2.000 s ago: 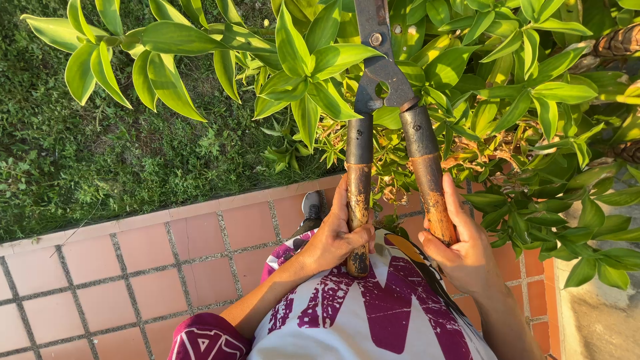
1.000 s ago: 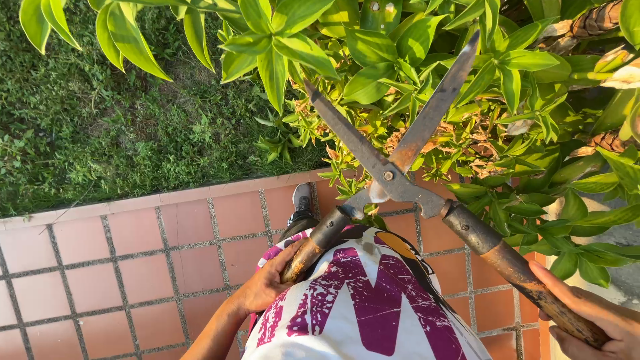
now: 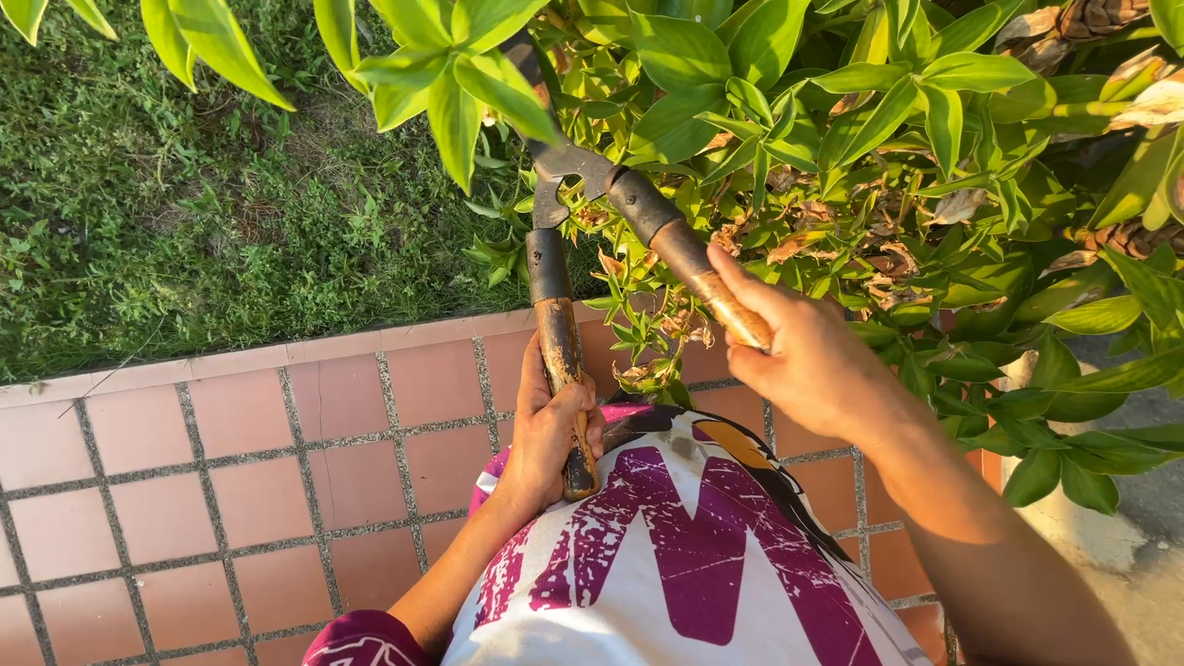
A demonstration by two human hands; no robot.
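Observation:
A pair of hedge shears (image 3: 578, 166) with worn wooden handles reaches up into a leafy shrub (image 3: 869, 111). My left hand (image 3: 552, 421) is wrapped around the left handle, close to my shirt. Around the right handle, farther up and to the right, my right hand (image 3: 786, 342) is closed. The handles stand a little apart, meeting near the pivot. Bright green leaves hide most of the blades, so their tips cannot be seen.
Pink tiled paving (image 3: 250, 499) with dark joints lies below and to the left. Beyond its raised edge grows grass (image 3: 231, 213). Dry brown leaves (image 3: 893, 268) hang in the shrub, and a concrete surface (image 3: 1133, 555) shows at the lower right.
The shears' handles, spread wide one second ago with the blades apart, have come closer together. The blades now point up and left into the leaves. Both hands have kept hold.

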